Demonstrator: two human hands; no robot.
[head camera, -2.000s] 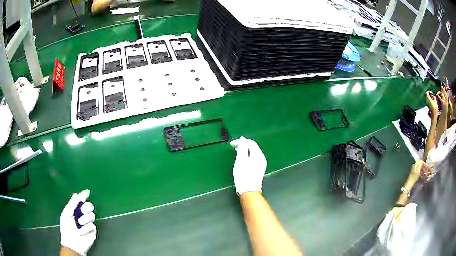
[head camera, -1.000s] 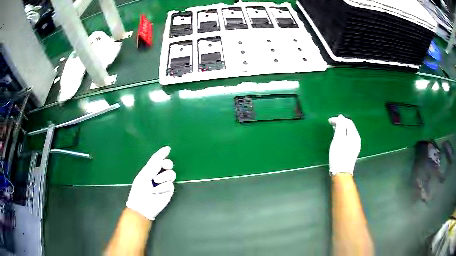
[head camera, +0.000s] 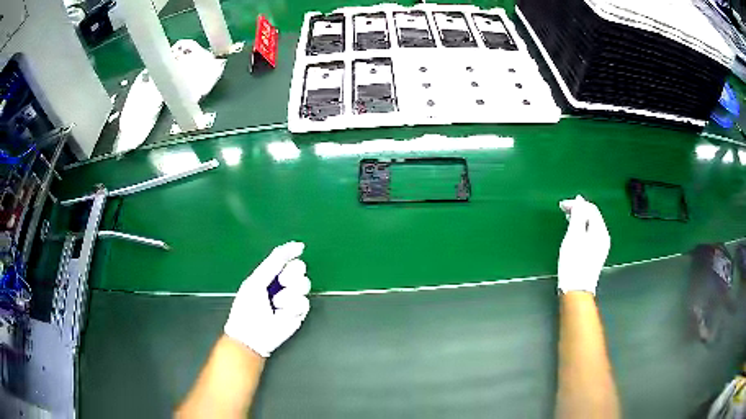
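Observation:
A black phone middle frame (head camera: 375, 182) lies flat on the glossy green conveyor belt (head camera: 327, 237), between and beyond my hands, touched by neither. A second black frame (head camera: 640, 200) lies on the belt at the right, beyond my right hand. My left hand (head camera: 270, 301), in a white glove, has its fingers curled round a small dark-blue part (head camera: 275, 288) that shows between fingers and palm. My right hand (head camera: 583, 245), also in a white glove, is above the belt's near edge with thumb and fingertips together. Nothing shows in it.
Beyond the belt are a white blister tray (head camera: 450, 90) with black frames in some pockets, a black tray stack (head camera: 630, 69) and a red sign (head camera: 264, 42). White guide rails (head camera: 164, 180) reach over the belt at left beside machinery. Blurred dark frames (head camera: 712, 282) lie at the right.
The view has swung left, so the machinery at left now shows. The middle frame has moved left relative to the tray. The left hand still holds the dark-blue part.

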